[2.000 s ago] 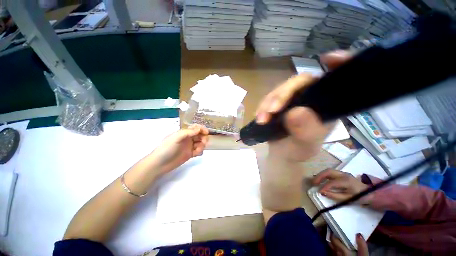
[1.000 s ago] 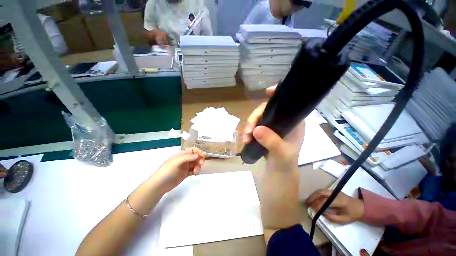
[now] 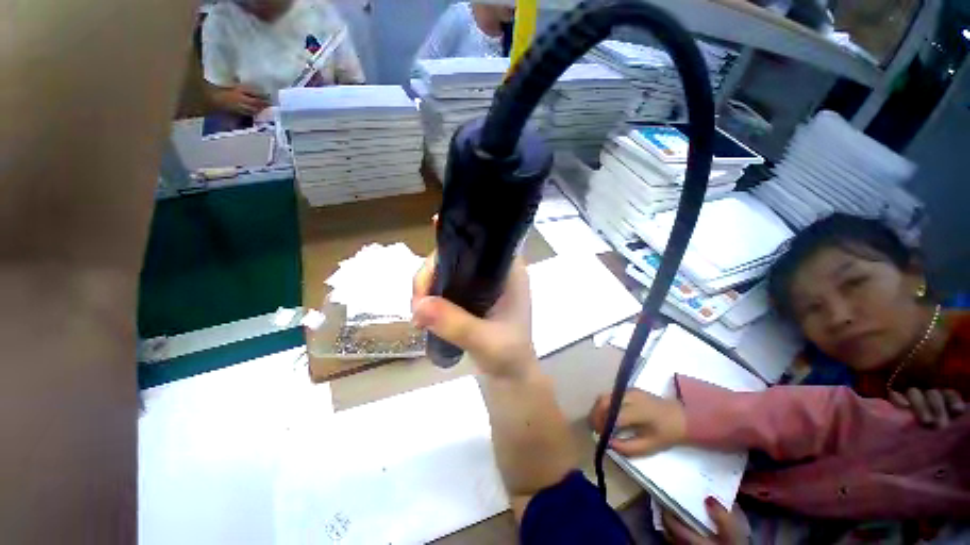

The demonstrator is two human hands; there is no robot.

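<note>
My right hand (image 3: 473, 319) is closed around the black electric screwdriver (image 3: 484, 229), which stands nose down just right of the clear screw box (image 3: 372, 339). White cards (image 3: 374, 275) lie fanned over the box. A flat white unit (image 3: 399, 468) lies on the bench below the box. A large blurred skin-toned shape (image 3: 80, 266), seemingly my left arm or hand, fills the left edge very close to the camera. Its fingers cannot be made out.
Stacks of white units (image 3: 353, 149) stand behind the box. Untidy piles (image 3: 723, 240) lie at right. A person in a pink sleeve (image 3: 787, 431) rests a hand on a white unit at lower right. The black cord (image 3: 681, 240) arches over. The green conveyor (image 3: 223, 261) is at left.
The view has swung right. My left hand has left the screw box, and a blurred shape now covers the left side. The screwdriver is more upright. A neighbour's face has come into view.
</note>
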